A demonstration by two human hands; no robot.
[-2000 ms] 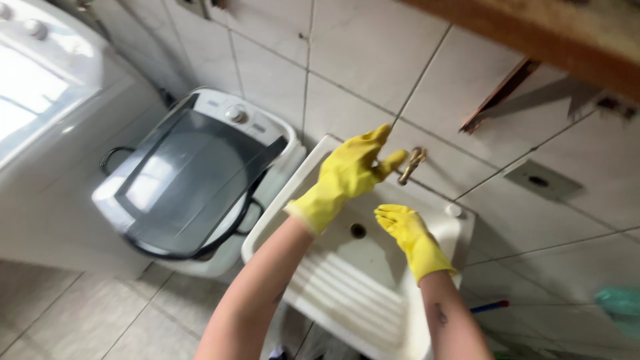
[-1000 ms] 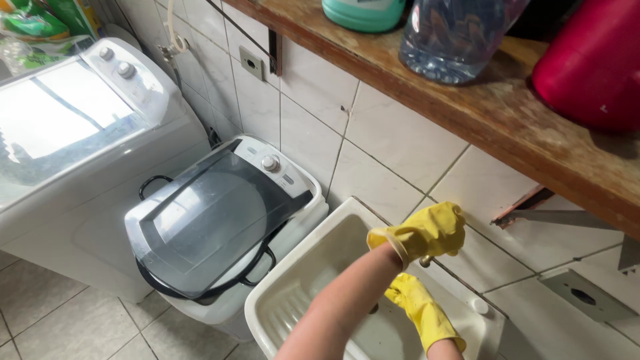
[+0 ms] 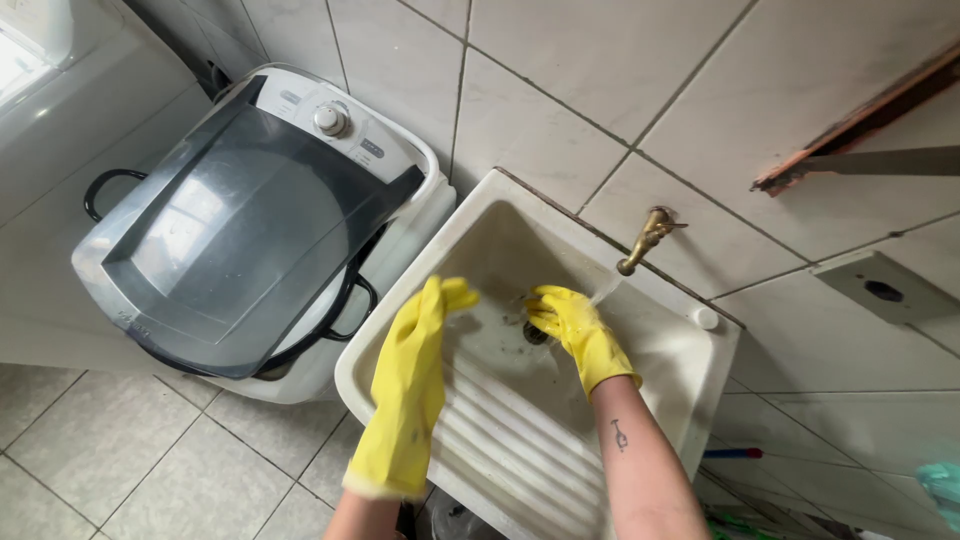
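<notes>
A yellow rubber glove covers each of my hands. Over the left side of the laundry sink is my left hand, its fingers apart and holding nothing. Water runs from the brass faucet onto my right hand, which is low in the basin beside the drain. Its fingers are spread, with nothing in them. Dark specks lie on the basin floor near the drain. The ribbed washboard part of the sink slopes between my forearms.
Left of the sink stands a small washing machine with a dark translucent lid and a black-handled pot partly under it. A larger white appliance is farther left. A wall outlet plate and a rusty shelf bracket are at the right.
My left hand has moved from the faucet to the sink's left side. Water now runs over my right hand. The view has tilted down, and the shelf has left it.
</notes>
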